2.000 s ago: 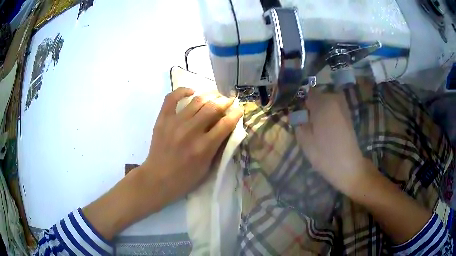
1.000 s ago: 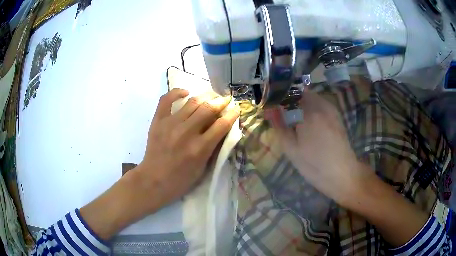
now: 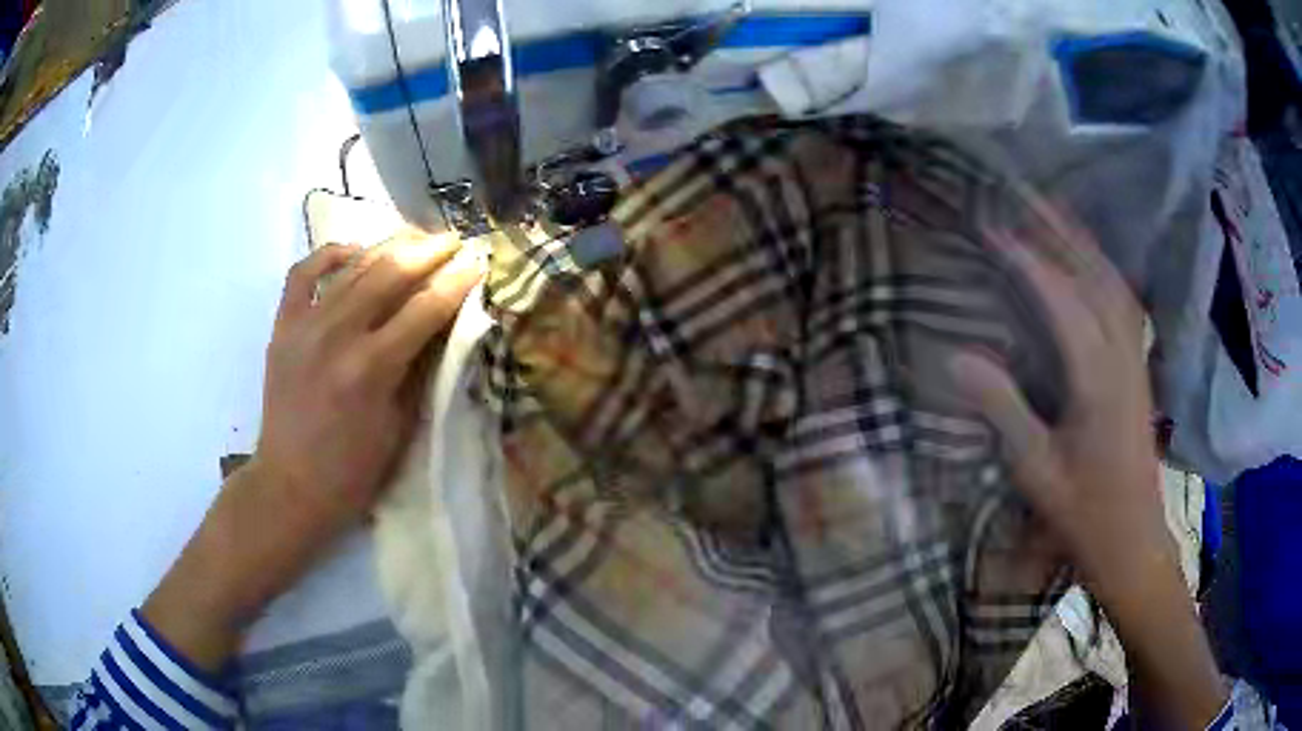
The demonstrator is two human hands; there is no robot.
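Observation:
The plaid lining (image 3: 857,429) lies bunched and wrinkled right of the needle area. The cream strip (image 3: 460,471) runs along its left edge and hangs toward the front. My left hand (image 3: 357,343) presses the cream cloth with its fingertips beside the lit presser foot (image 3: 464,214). My right hand (image 3: 1071,371) is blurred, at the right edge of the plaid, with thumb and fingers apart around a fold; whether it grips the cloth is unclear. The sewing machine head (image 3: 571,57) stands over the seam. The needle tip cannot be made out.
The white tabletop (image 3: 129,386) with dark worn marks is on the left. A measuring scale (image 3: 321,678) runs along the front edge. A white plastic bag (image 3: 971,100) is at the back right. A blue object (image 3: 1271,557) is at the far right.
My right hand has moved from beside the presser foot out to the plaid's right side. The view has shifted right, so the machine and my left hand appear farther left. My left hand stays at the seam.

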